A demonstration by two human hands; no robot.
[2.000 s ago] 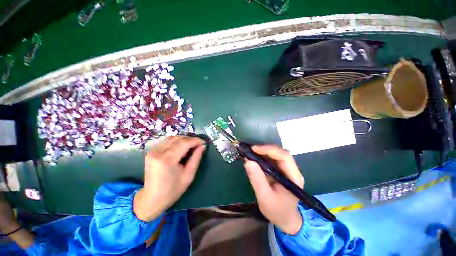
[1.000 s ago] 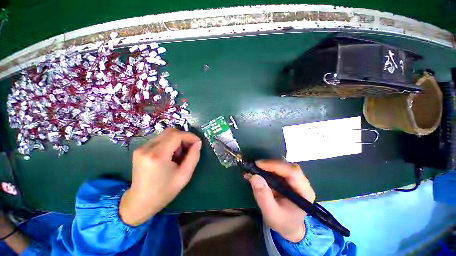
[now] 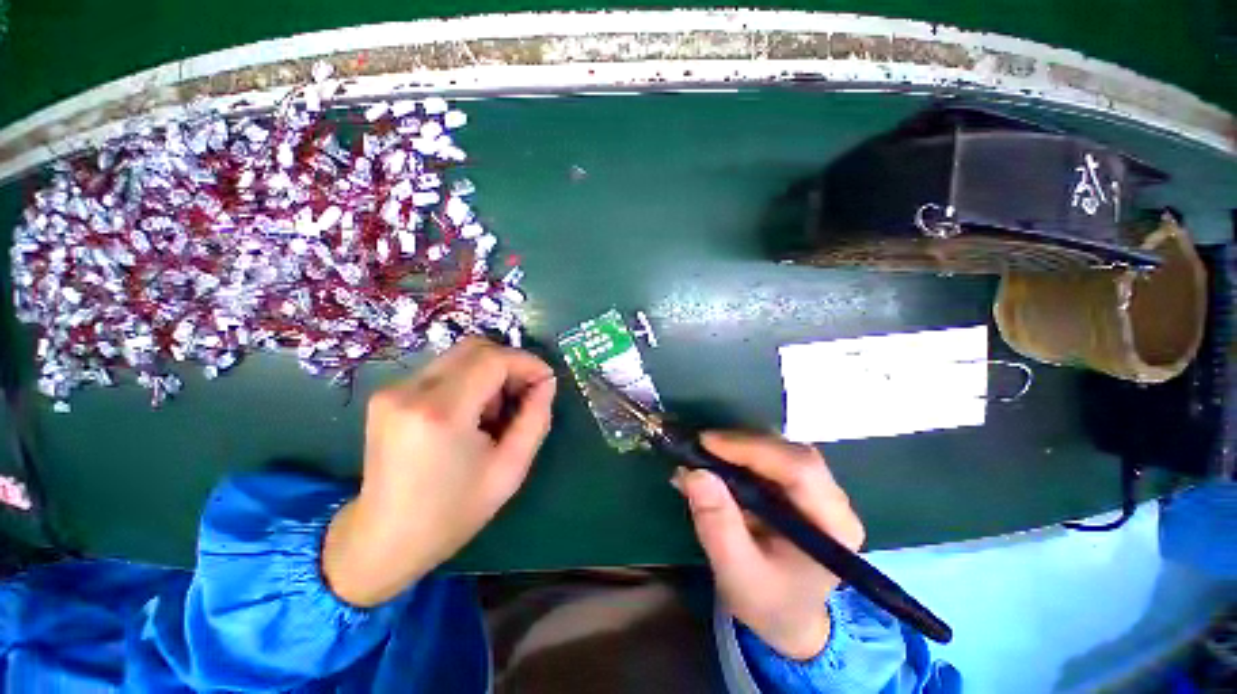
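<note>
A small green and silvery circuit board (image 3: 611,380) lies tilted on the dark green bench in front of me. My right hand (image 3: 767,536) holds a black soldering iron (image 3: 814,536) like a pen; its thin tip reaches over the board's lower part. My left hand (image 3: 455,454) is left of the board with thumb and forefinger pinched together near its edge. What the fingertips hold, if anything, is too small to tell. A large pile of white parts with red wires (image 3: 258,237) lies at the left.
A white card (image 3: 885,385) with a wire loop lies right of the board. Behind it stand a black fan (image 3: 997,190) and a tan cardboard tube (image 3: 1106,319). Black boxes with a cord are at the far right. A worn pale rail (image 3: 611,54) runs along the back.
The view has shifted, so the green boards beyond the rail are out of view. The iron stays over the board, and its tip sits lower on it than two seconds ago. Both hands keep nearly the same pose.
</note>
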